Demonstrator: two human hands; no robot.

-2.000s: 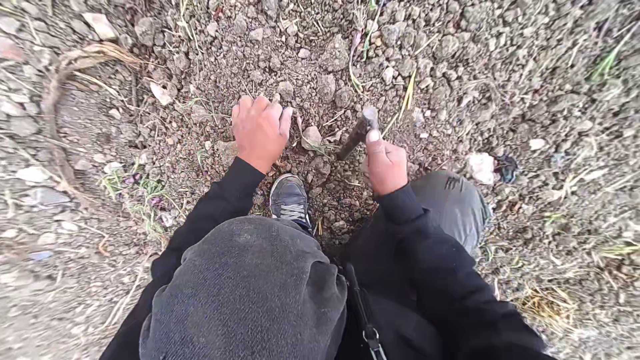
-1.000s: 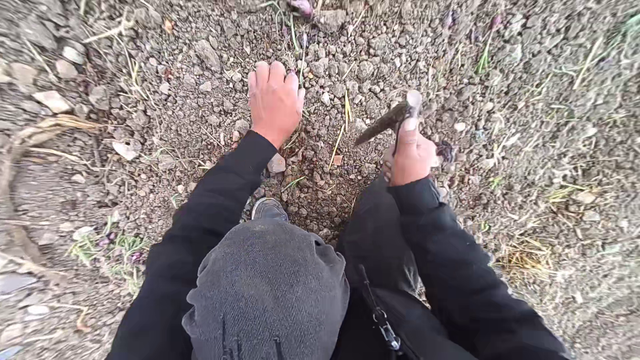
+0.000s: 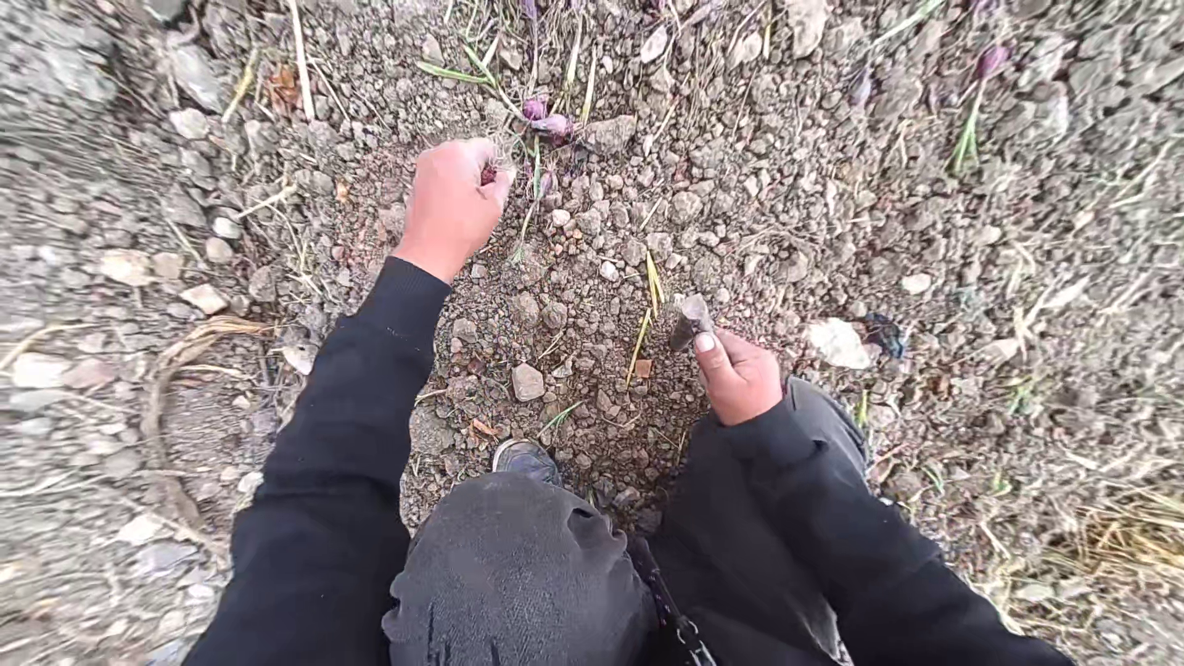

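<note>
My left hand (image 3: 453,203) is closed over the stony soil with a small dark red bulb, perhaps an onion, partly showing between thumb and fingers. Just right of it lie purple bulbs (image 3: 552,127) with thin roots and green leaves. My right hand (image 3: 743,375), lower and to the right, grips a short tool by its grey-brown end (image 3: 691,322); its far part is hidden, so the kind of tool cannot be told. Another purple bulb with a green shoot (image 3: 992,61) lies at the upper right.
Stony, cloddy soil spreads all round. A pale stone (image 3: 838,343) sits right of my right hand, beside a dark scrap (image 3: 885,335). A dry root (image 3: 159,407) curves at the left. My shoe (image 3: 527,460) and bent knees are below; dry straw (image 3: 1133,536) lies lower right.
My left hand, spread on the soil before, is now closed on a small bulb. The tool's dark length, seen a second ago, is now mostly hidden in my right hand's grip.
</note>
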